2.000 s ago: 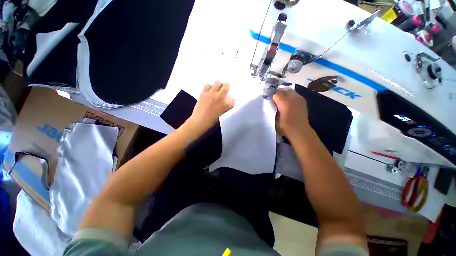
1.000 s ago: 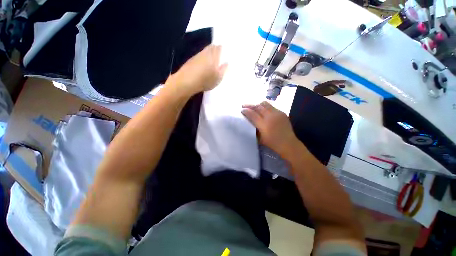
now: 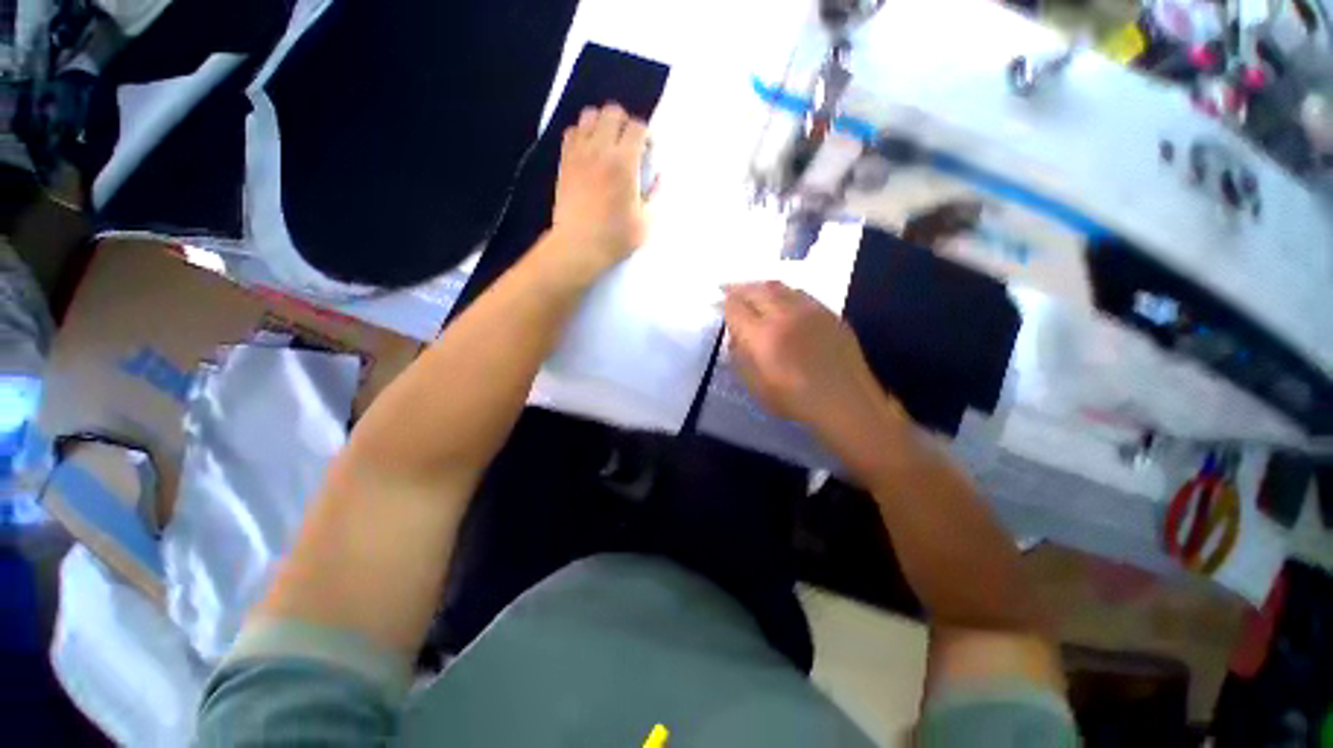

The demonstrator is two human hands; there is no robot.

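Observation:
A garment panel (image 3: 621, 344) lies white side up on the machine bed left of the needle, with a black part showing at its upper left. My left hand (image 3: 601, 183) lies on the panel's upper part, fingers on the border of black and white. My right hand (image 3: 790, 344) is at the panel's right edge, below the presser foot (image 3: 800, 234); whether its fingertips pinch the cloth is unclear. The panel is away from the presser foot. Black small cut pieces (image 3: 930, 325) lie right of the needle. The picture is blurred.
A stack of black panels with white edges (image 3: 409, 132) lies at the left. Silvery-white cloth (image 3: 263, 468) covers a carton (image 3: 124, 329) below left. The sewing machine head (image 3: 1009, 190) crosses the upper right. Scissors (image 3: 1203, 522) lie at the bed's right end.
The panel has moved left, away from the presser foot, and now lies flatter, its lower part up from my lap. My left hand has moved up and left, my right hand slightly down and left.

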